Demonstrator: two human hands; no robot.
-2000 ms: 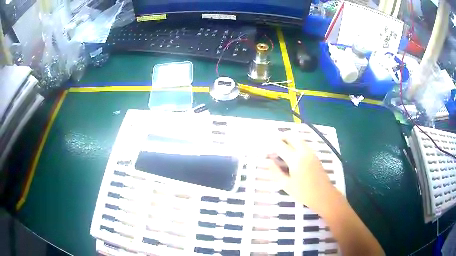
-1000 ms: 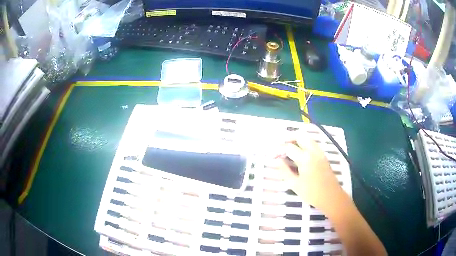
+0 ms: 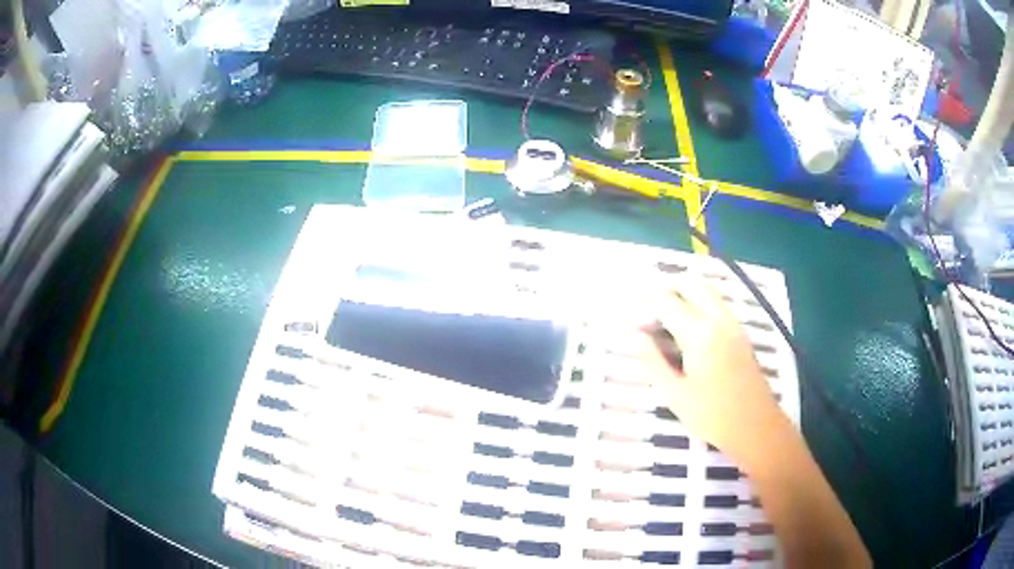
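My right hand [image 3: 712, 361] is over the upper right part of the white parts tray [image 3: 428, 239], fingers bent and pointing left. Glare washes out the fingertips, and I cannot tell if they hold a module. Many small modules [image 3: 517, 513] with dark bodies and narrow ends lie in the tray's rows. A smartphone [image 3: 450, 347] with a black screen lies on the upper part of the tray. My left hand is not in view.
Behind the tray are a clear plastic box [image 3: 417, 156] with its lid open, a round silver fixture [image 3: 539, 167], a yellow pen tool [image 3: 625, 178], crossed swabs [image 3: 681, 167] and a metal cylinder [image 3: 620, 117]. A black cable [image 3: 758, 291] crosses the tray's right corner. A keyboard [image 3: 434, 56] stands behind.
The whole view has shifted, so the bench things sit further right and higher in the picture. My right hand stays over the same part of the tray with little visible change.
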